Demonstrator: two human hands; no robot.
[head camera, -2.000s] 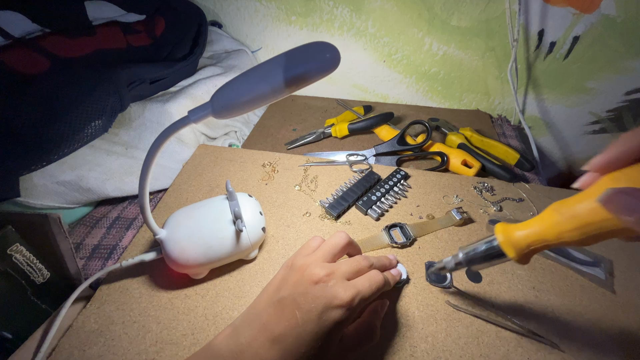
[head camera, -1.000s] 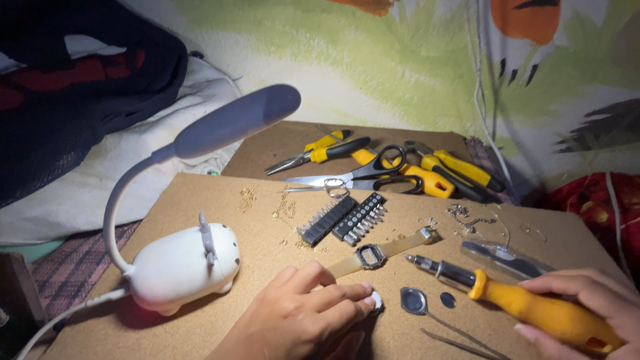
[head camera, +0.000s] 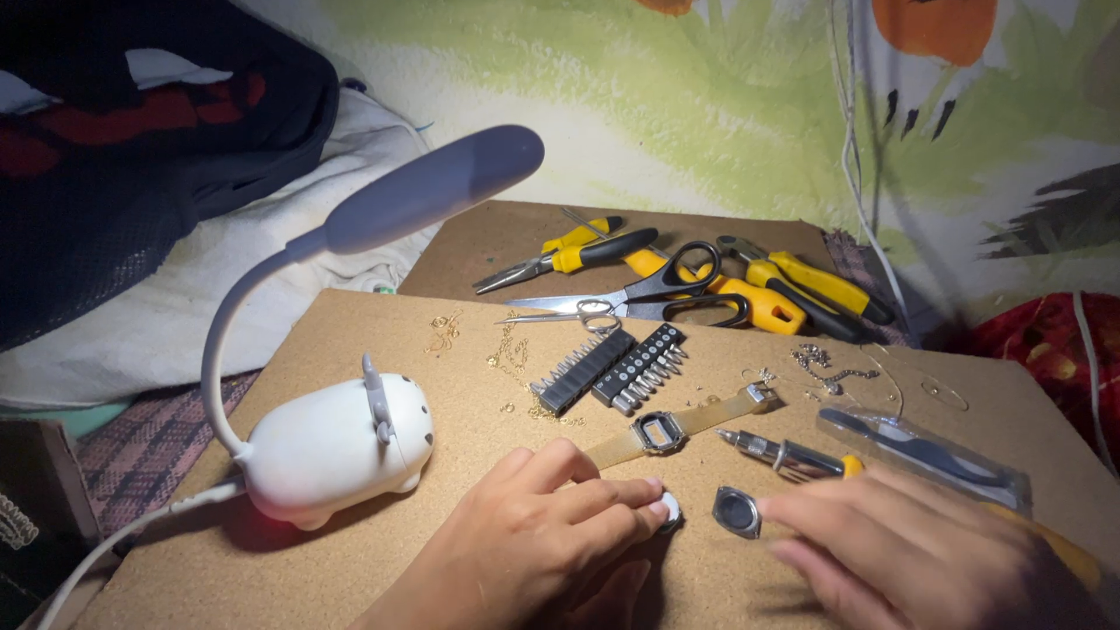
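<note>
My left hand (head camera: 551, 529) rests low in the centre, its fingertips pinching a small round watch part (head camera: 671, 511) with a white face. My right hand (head camera: 919, 534) is at the lower right, slightly blurred; its thumb and index finger are apart, the index tip at the edge of a metal watch case (head camera: 737, 513). Behind that hand lies a screwdriver (head camera: 792, 457) with a yellow handle, partly hidden by it. A digital wristwatch (head camera: 659, 432) with a mesh band lies beyond my left fingers. Dark blurred streaks under my right hand cannot be made out.
A white animal-shaped lamp (head camera: 337, 446) stands at left. Two black bit holders (head camera: 584, 372), scissors (head camera: 669, 284), long-nose pliers (head camera: 560, 261), other yellow-handled pliers (head camera: 809, 284) and fine chains (head camera: 827, 367) lie behind. A clear case with a dark tool (head camera: 927, 451) lies at right.
My right hand has let go of the yellow screwdriver, which it held raised two seconds ago, and has moved left to the watch case. My left hand has stayed on the round part.
</note>
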